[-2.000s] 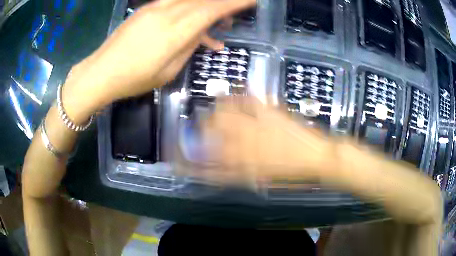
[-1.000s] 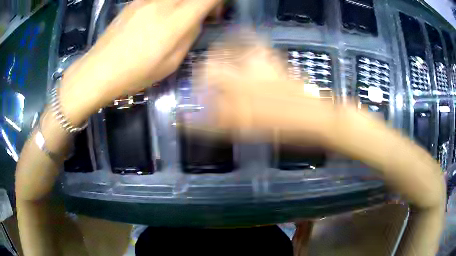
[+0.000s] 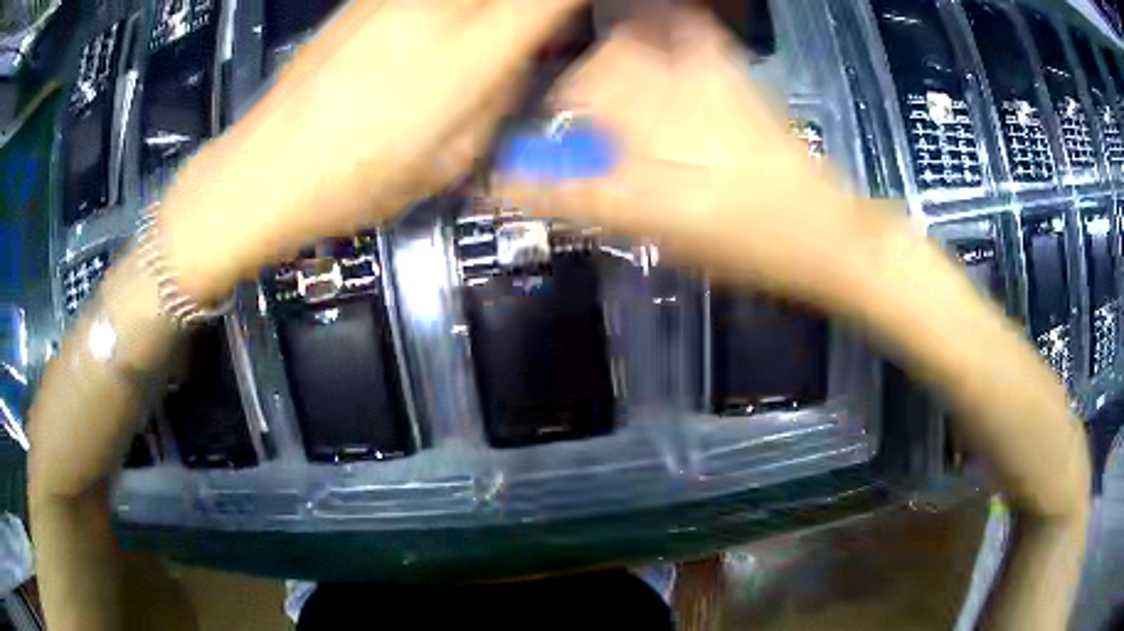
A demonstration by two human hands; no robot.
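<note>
Black keypad phones lie in two rows in a clear blister tray [image 3: 616, 475]. The nearest centre phone [image 3: 545, 351] shows its dark screen and silvery centre key. My left hand [image 3: 358, 136], with bracelets at the wrist, reaches over the phones to the top centre; its fingertips are hidden or cut off. My right hand [image 3: 690, 123] is blurred and meets it near the top edge. A small bright blue item [image 3: 561, 152], perhaps a cloth, shows under the edge of my right hand and appears held there. What lies under both hands is hidden.
A second tray with phones [image 3: 943, 148] lies to the right, beside a dark seam. More phones [image 3: 93, 111] are at the left of the near tray. The dark green mat's front edge [image 3: 407, 549] curves along the bottom, above the wearer's black clothing.
The phones and tray have shifted in view, and the second tray's gap now shows at right. My right hand has moved up towards the top edge with the blue item. My left hand stays at upper left.
</note>
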